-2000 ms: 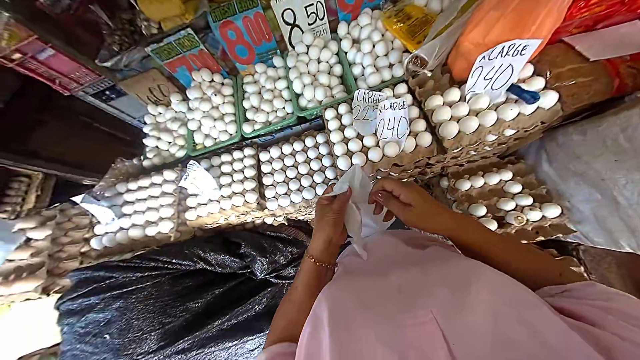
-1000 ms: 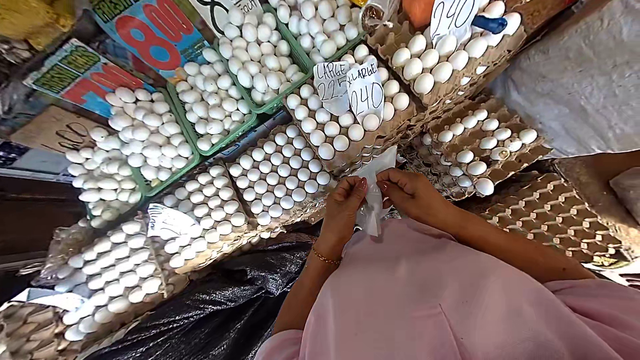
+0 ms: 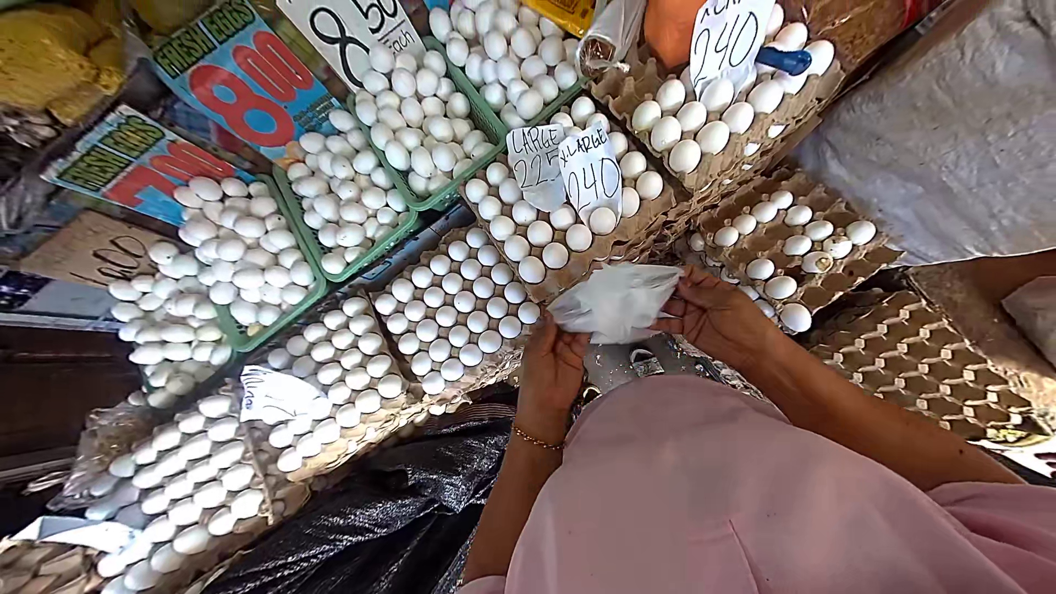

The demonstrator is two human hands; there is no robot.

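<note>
A thin white plastic bag (image 3: 617,304) is stretched between my two hands in front of my body. My left hand (image 3: 558,356) pinches its left end, and a thin bracelet is on that wrist. My right hand (image 3: 716,312) pinches the bag's right end between thumb and fingers. Just beyond the bag is a cardboard tray of white eggs (image 3: 531,270) with paper price signs (image 3: 591,177) standing on it. Another tray with scattered eggs (image 3: 760,268) lies close beyond my right hand.
Green plastic baskets (image 3: 441,195) heaped with eggs stand at the back. More egg trays (image 3: 458,309) run to the lower left, above black plastic sheeting (image 3: 412,495). Stacked eggless cardboard trays (image 3: 924,363) and a pale sack (image 3: 932,140) are at the right.
My hands have moved apart, and the bag, bunched and hanging between them earlier, is now spread sideways. The view has turned and shifted over the stall.
</note>
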